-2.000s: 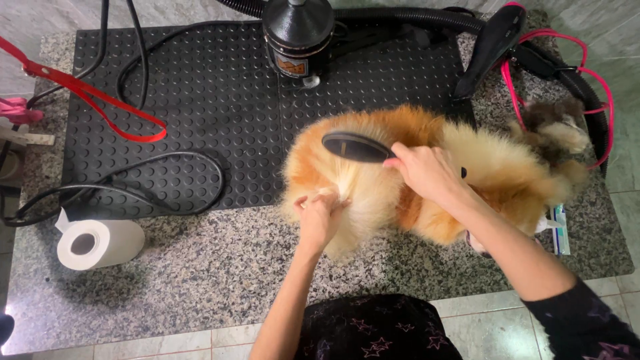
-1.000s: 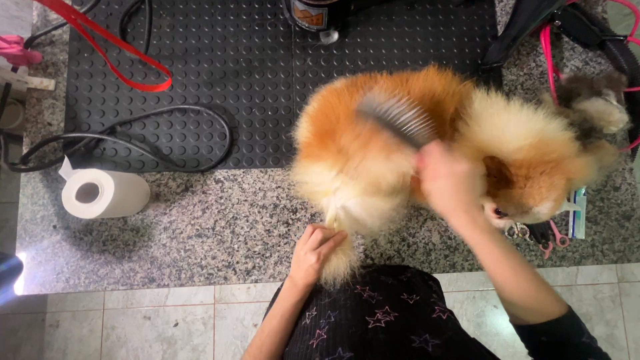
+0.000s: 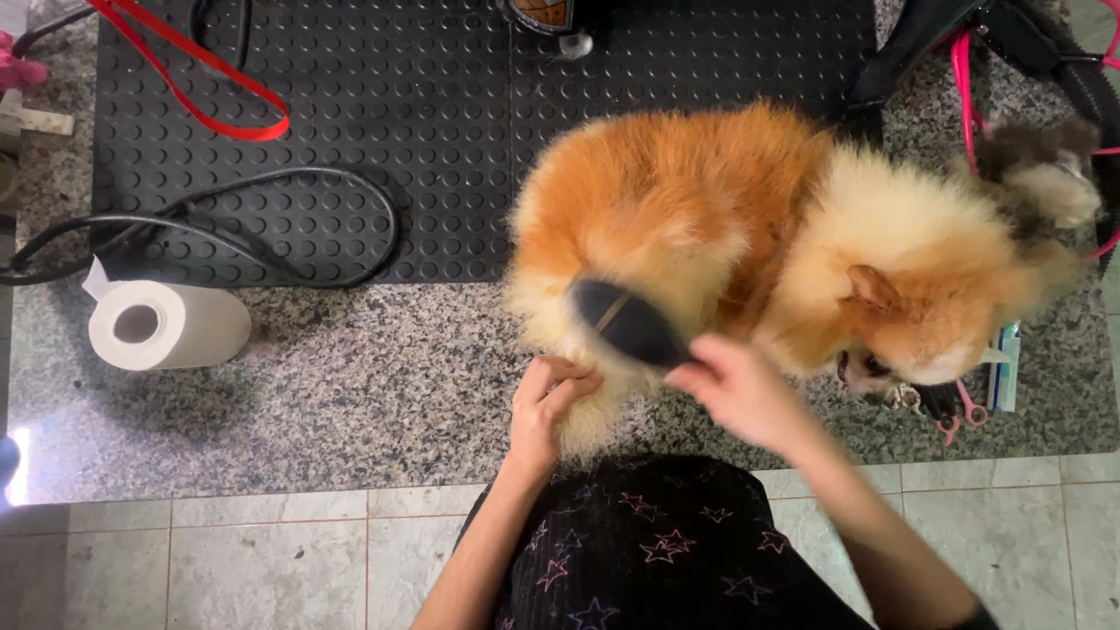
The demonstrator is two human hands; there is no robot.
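A fluffy orange and cream dog (image 3: 700,192) is on the granite table, partly over the black rubber mat, its head to the right and lowered near the front edge. My right hand (image 3: 744,389) grips the handle of a dark oval grooming brush (image 3: 628,322), blurred by motion, over the fur of the dog's hindquarters; the bristle side is hidden. My left hand (image 3: 551,407) has its fingers closed on a pale tuft of fur (image 3: 595,424) at the rear end, just left of and below the brush.
A white paper roll (image 3: 201,325) lies at the left by a looped black cable (image 3: 389,219). A red strap (image 3: 219,79) crosses the studded mat (image 3: 455,175). Pink-handled scissors (image 3: 971,404) are beside the dog's head. A clump of loose fur (image 3: 1041,166) and a black dryer (image 3: 919,44) are at right.
The brush has moved from the dog's back down to its rear, near my left hand. Two seconds ago my left hand was higher on the hindquarters. The dog's head has turned toward the front edge.
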